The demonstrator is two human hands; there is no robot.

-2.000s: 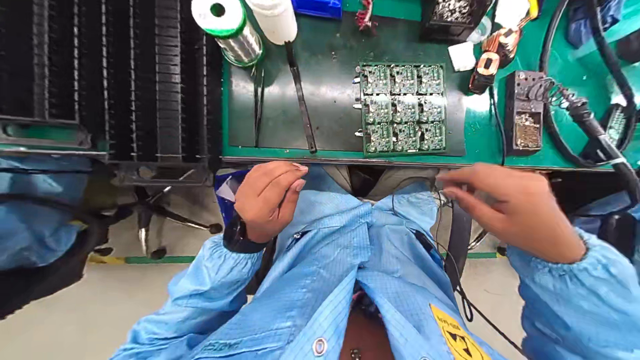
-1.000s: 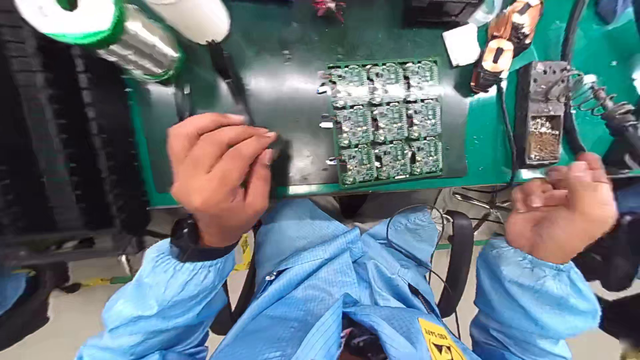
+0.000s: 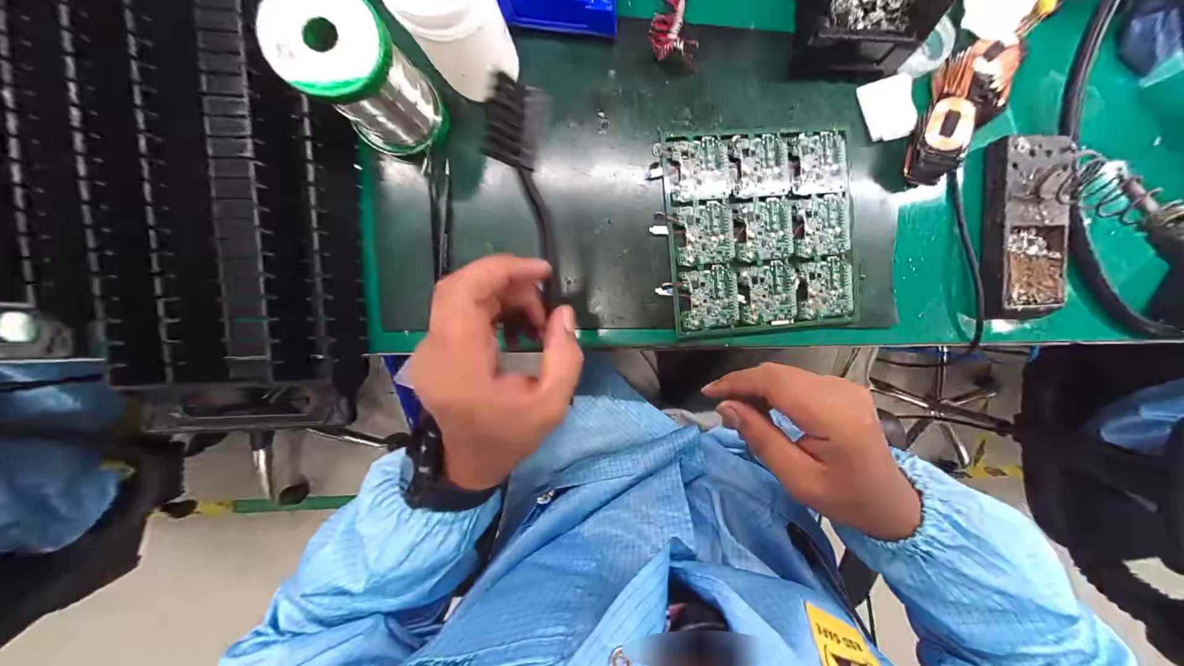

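Note:
My left hand is over the front edge of the bench, its thumb and fingers curled apart beside the handle end of a black anti-static brush; whether it touches the handle, I cannot tell. My right hand hovers above my lap in front of the bench, thumb near the fingertips, with nothing visible in it. A panel of green circuit boards lies flat on the dark mat, short wire connectors along its left side. Tweezers lie left of the brush.
A solder wire spool and a white bottle stand at the back left. Black slotted racks fill the far left. Right of the mat are a copper coil, a white pad and a soldering iron stand with cables.
My right hand has moved from the bench edge near the iron stand to above my lap. My left hand remains near the brush handle. The view has shifted.

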